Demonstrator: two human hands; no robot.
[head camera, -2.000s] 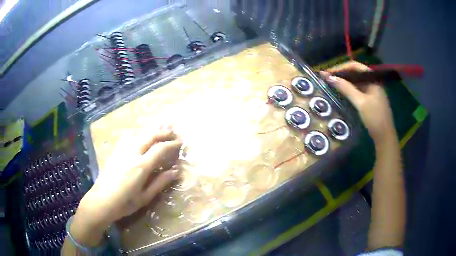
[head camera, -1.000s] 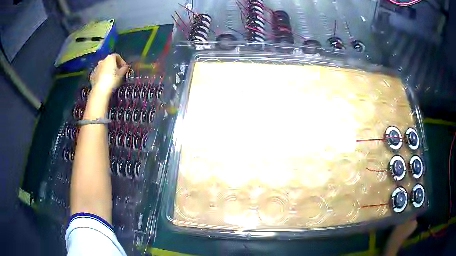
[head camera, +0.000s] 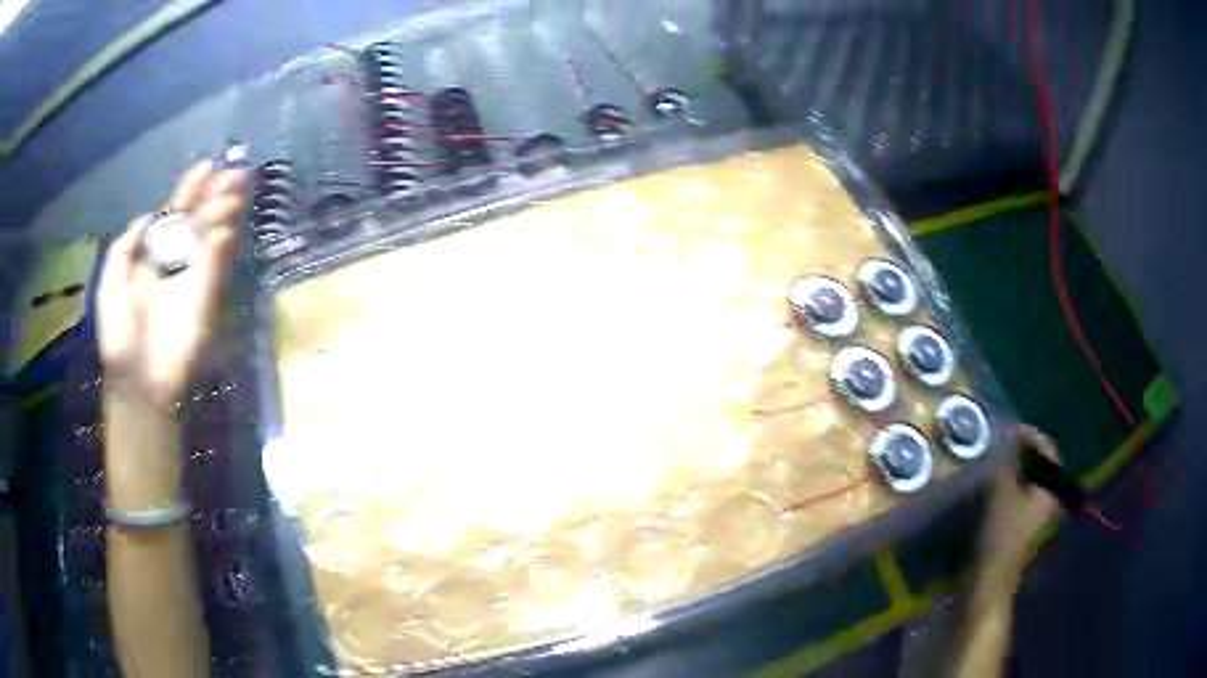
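My left hand [head camera: 166, 291] is raised over the left side, palm up, with one small round speaker [head camera: 171, 242] on the fingers. My right hand [head camera: 1017, 510] is low at the right corner of the front tray, blurred, around a dark pen-like probe [head camera: 1043, 470]. The clear blister tray [head camera: 602, 633] lies in front over a tan sheet, glaring white in the middle. Several speakers [head camera: 864, 378] with pale rings sit in its pockets at the right end, thin red wires pointing left.
Rear trays hold ribbed stacks of discs [head camera: 392, 126] and loose discs [head camera: 605, 122]. A side tray [head camera: 232, 530] is at left, partly behind my left arm. A yellow-topped item [head camera: 60, 302] is at far left. A red cable [head camera: 1056, 239] hangs at right.
My left hand has come up from the side tray, now with a speaker on it. My right hand shows more fully, with the probe visible. The camera view has tilted.
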